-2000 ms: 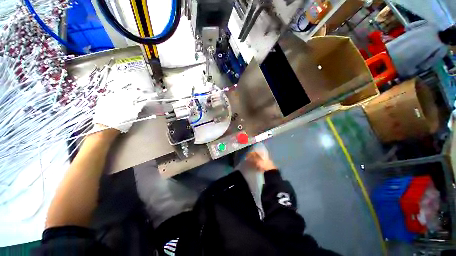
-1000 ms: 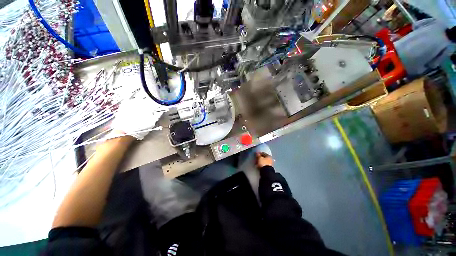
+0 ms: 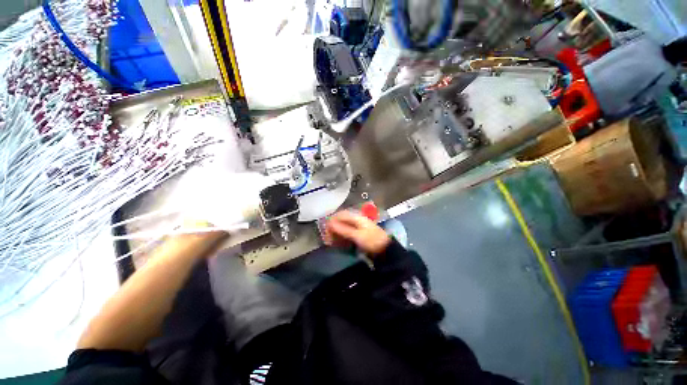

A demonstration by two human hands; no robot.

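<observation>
My left hand (image 3: 218,197), in a white glove, is left of the dark square block (image 3: 279,200). It is shut on white cable (image 3: 238,226), whose tip sticks out toward the block; the glove is overexposed and its fingers are unclear. My bare right hand (image 3: 354,230) is on the front button panel, just below the red button (image 3: 370,211), and covers the green one; its fingers are bent and blurred. The silvery disc (image 3: 328,197) with small clamps and a thin blue tube is behind the block. A pile of white cables (image 3: 45,180) with dark red tips lies at left.
A yellow-black bar (image 3: 219,49) stands behind the labelled tray (image 3: 197,124). A blurred machine arm (image 3: 490,22) and blue hose hang at top right. A metal plate with a dark block (image 3: 444,135) is right of the disc. Cartons (image 3: 603,169) and red and blue bins stand at far right.
My right hand has moved up and left onto the button panel. My left hand has moved right, closer to the block. The machine parts over the disc have moved away.
</observation>
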